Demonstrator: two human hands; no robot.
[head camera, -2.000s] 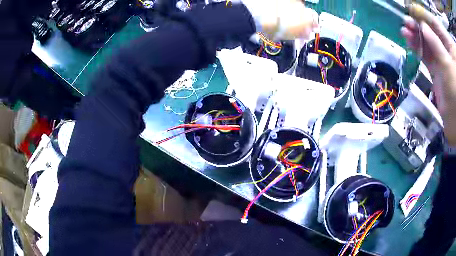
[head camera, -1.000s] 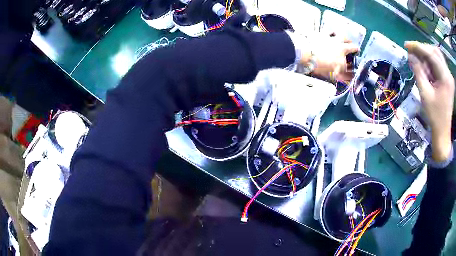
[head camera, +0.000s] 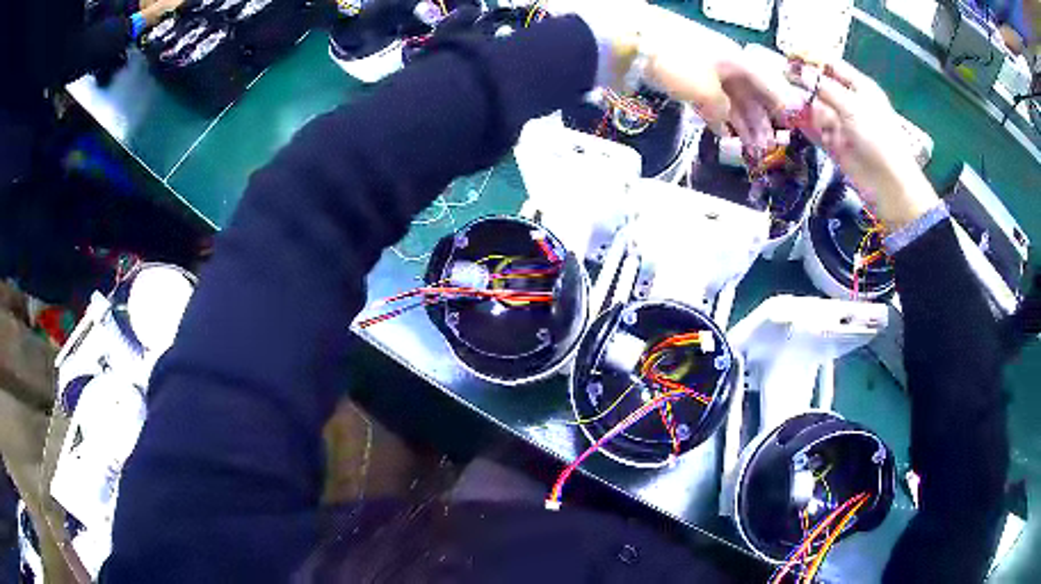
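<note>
My left hand (head camera: 731, 97) and my right hand (head camera: 850, 120) meet over the back-middle camera housing (head camera: 788, 222). Their fingers are at red and orange leads rising from its black cup; which hand pinches them is hard to tell. More open housings stand around: front left (head camera: 508, 342), centre (head camera: 651, 439), front right (head camera: 810, 479) and right back (head camera: 839, 257), partly hidden by my right wrist. Coloured wire harnesses hang from their cups; one ends in a small white plug connector (head camera: 554, 503). White mounting brackets (head camera: 696, 234) join the housings.
Dark camera modules (head camera: 217, 46) lie at the bench's back left, where another person's hand (head camera: 158, 11) shows. More housings (head camera: 371, 51) stand at the back. A thin white cord (head camera: 440, 211) lies on the green bench (head camera: 268, 137). A box of white units (head camera: 103, 422) is at lower left.
My right hand has moved left from the right side to join my left hand over the back-middle housing. My left forearm has shifted up, uncovering the front-left housing. Another person's hand has appeared.
</note>
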